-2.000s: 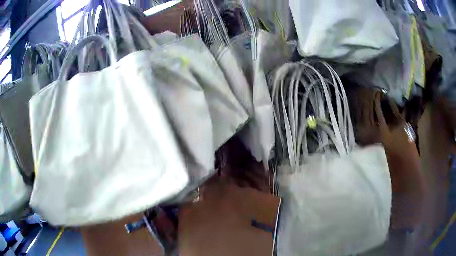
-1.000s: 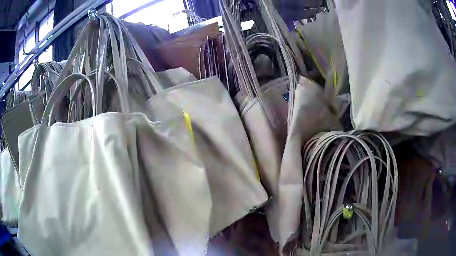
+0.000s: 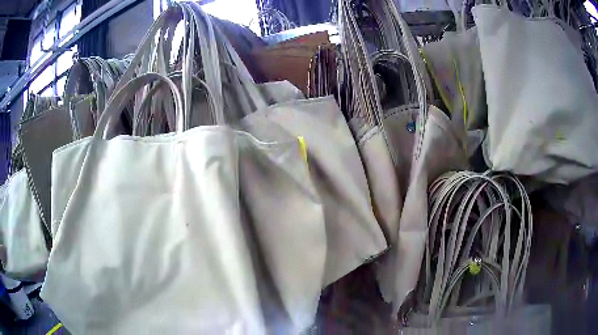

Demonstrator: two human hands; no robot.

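A large off-white tote bag (image 3: 151, 229) hangs by its pale handles at the left, nearest the camera. More off-white bags (image 3: 321, 176) hang close behind it, one with a yellow strip near its top edge. At centre right a folded pale bag (image 3: 410, 196) hangs from long thin handles. At lower right a cluster of pale handle loops (image 3: 478, 242) stands above a bag top, with a small yellow spot among them. Another off-white bag (image 3: 541, 98) hangs at upper right. Neither of my hands is in view.
Brown panels (image 3: 288, 59) hang behind the pale bags at top centre. Darker brown pieces show at lower right, dim and blurred. A metal rail (image 3: 98, 29) runs across the upper left, before windows. Blue-grey floor with a yellow line (image 3: 54, 328) shows at lower left.
The view has shifted and turned, so the left bags now sit further right, and more of the upper right bag shows. No hand has appeared.
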